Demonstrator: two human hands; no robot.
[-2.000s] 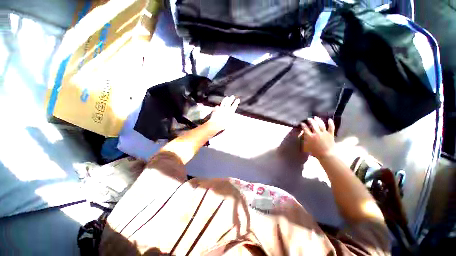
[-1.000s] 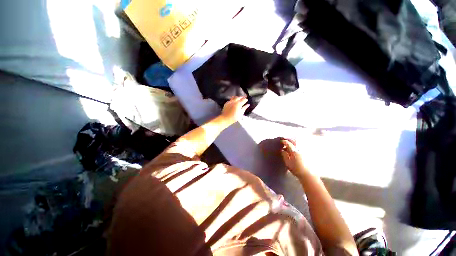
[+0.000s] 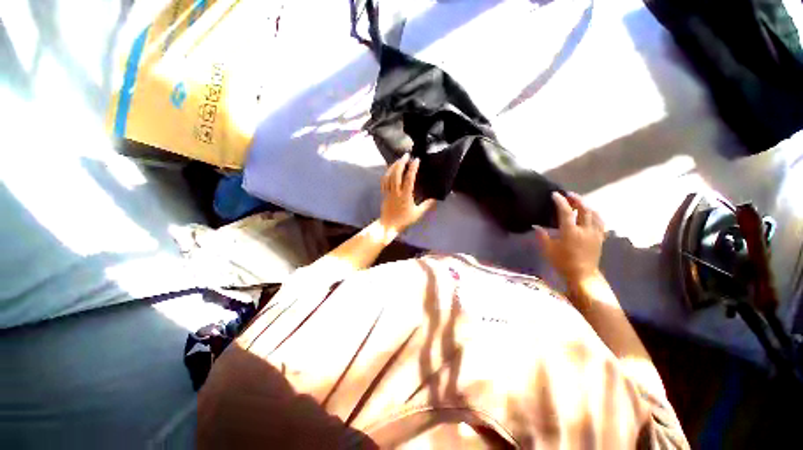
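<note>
A crumpled black garment piece [image 3: 480,158] lies on the white pressing cloth [image 3: 607,97] in front of me. My left hand [image 3: 403,195] is at its near left edge, fingers on the cloth. My right hand [image 3: 574,237] is at its right end, with the fingers at the cloth's edge and the thumb apart. The fingertips are partly blurred, but both hands touch the cloth. A thin black strip runs up from the piece's far left corner.
The steam iron [image 3: 718,250] stands at the right, its red-brown handle towards the right edge. Dark cloth [image 3: 748,75] lies at the far right. A cardboard carton [image 3: 189,97] is at the left. Pale crumpled cloth [image 3: 242,250] is at the table's near left edge.
The large dark panel seen first is gone from under my hands. The crumpled black piece now stretches further right, and my right hand has moved from bare white cloth onto its end.
</note>
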